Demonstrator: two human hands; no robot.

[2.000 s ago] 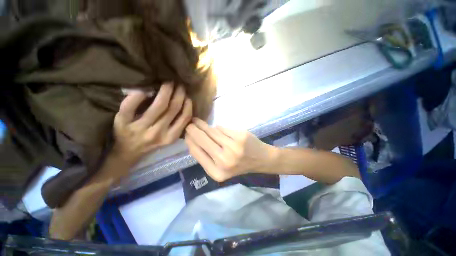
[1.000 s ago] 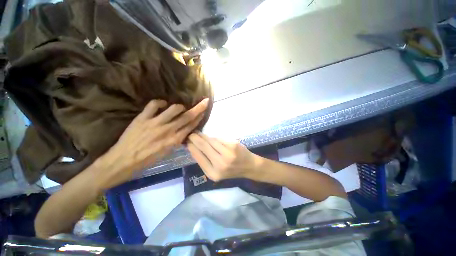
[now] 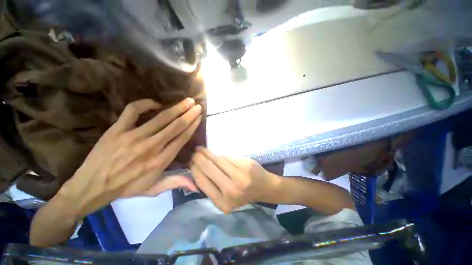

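Observation:
The brown garment [image 3: 72, 98] lies bunched on the left of the machine table, its right edge running down from the bright needle area. My left hand [image 3: 134, 145] lies flat over the cloth, fingertips near that edge, thumb at the table's front edge. My right hand [image 3: 227, 178] pinches the lower end of the cloth edge between thumb and fingers. The sewing machine head [image 3: 227, 31] is above the hands; the glare hides the needle and presser foot.
Scissors [image 3: 434, 85] with green and yellow handles lie at the table's right. A pale grey band [image 3: 310, 147] runs along the front edge. Below right are a blue crate [image 3: 362, 194] and brown cloth [image 3: 357, 159]. A dark cloth with a label lies at my lap, mostly covered.
My left hand has moved from curled fingers to lying flatter and straighter on the cloth. My right hand keeps its pinch. The view has shifted, with more of the machine head showing.

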